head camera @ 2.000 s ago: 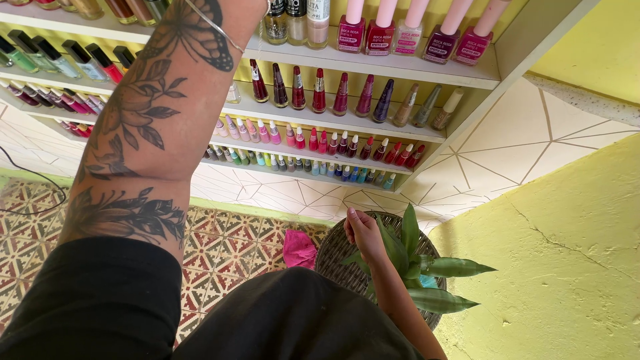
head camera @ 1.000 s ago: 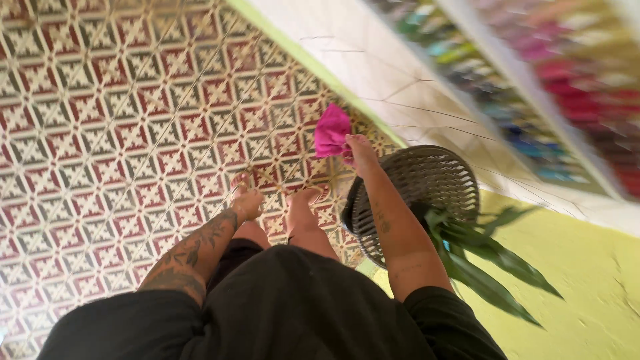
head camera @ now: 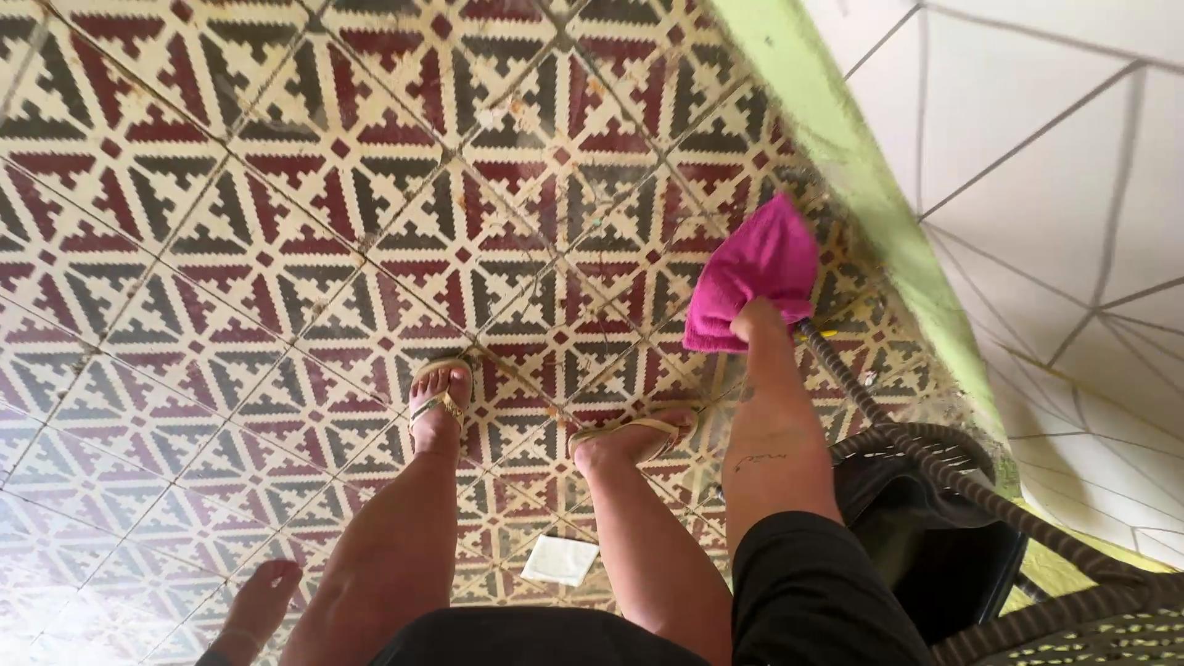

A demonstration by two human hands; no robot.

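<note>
My right hand (head camera: 760,319) reaches down at the right of centre and grips a bright pink cloth (head camera: 763,259). The cloth spreads out beyond my fingers, above the patterned tile floor, and covers part of the hand. Just beside it is the end of a dark woven-wrapped furniture leg (head camera: 846,384). My left hand (head camera: 276,578) hangs low at the left, beside my left leg and away from the cloth; its fingers are not clear.
My feet in flip-flops (head camera: 439,402) stand on the tiles (head camera: 388,222). A white square item (head camera: 560,560) lies between my legs. At the lower right are a woven furniture piece (head camera: 1064,601) and a black container (head camera: 953,555). A green-edged, white-patterned wall (head camera: 1036,166) borders the right.
The view has turned from the nail polish shelves down to the floor. My left arm, raised two seconds ago, is now low. The pink cloth, earlier beside the woven furniture, is now in my right hand.
</note>
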